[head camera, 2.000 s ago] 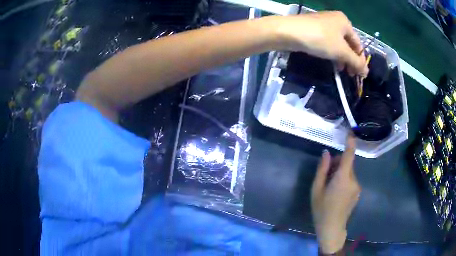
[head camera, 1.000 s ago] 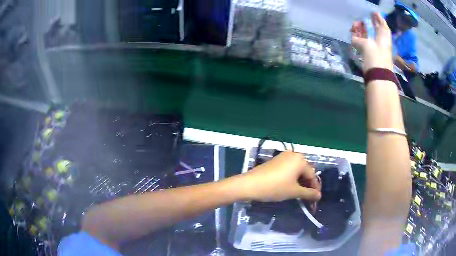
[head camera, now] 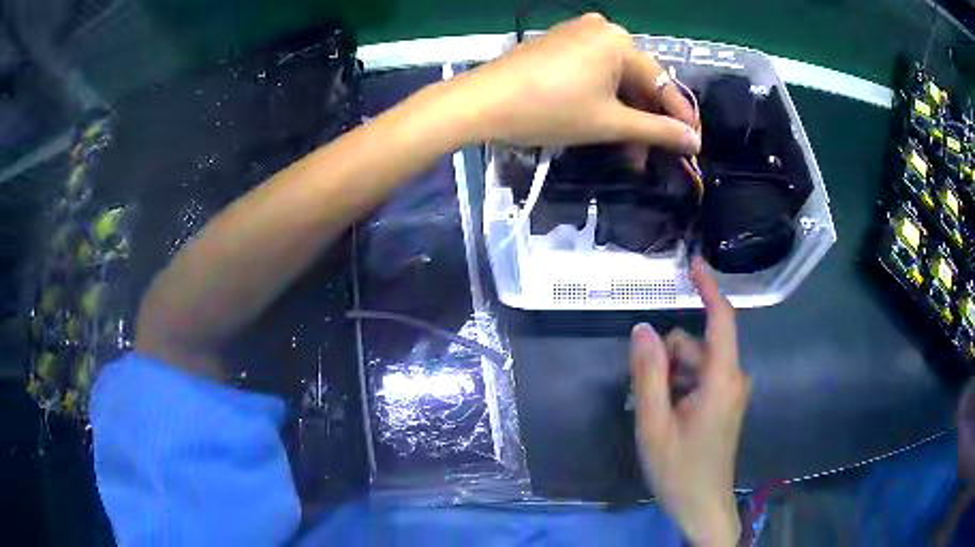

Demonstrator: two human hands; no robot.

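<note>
A white projector housing point(head camera: 641, 294) lies in front of me, filled with black assemblies, with a round black lens point(head camera: 745, 230) at its near right corner. My left hand point(head camera: 593, 91) reaches over the housing from the left, with thumb and fingers closed on thin red and orange wires point(head camera: 693, 166). A white cable point(head camera: 535, 192) curves at the left inside end. My right hand point(head camera: 693, 395) is at the near side, its index fingertip at the housing's inner near wall by the lens. Its other fingers are partly curled, and I see nothing held. The wires' lower ends are unclear.
A shiny clear film point(head camera: 433, 411) lies left of the housing, with a pale purple cable point(head camera: 412, 318) across it. Trays of yellow-topped boards stand at the right point(head camera: 928, 219) and far left point(head camera: 80, 267). A green belt point(head camera: 428, 24) runs behind.
My right hand has come down from above the belt to the housing's near edge. The white cable now lies at the housing's left end, away from the lens. The view has tilted down again.
</note>
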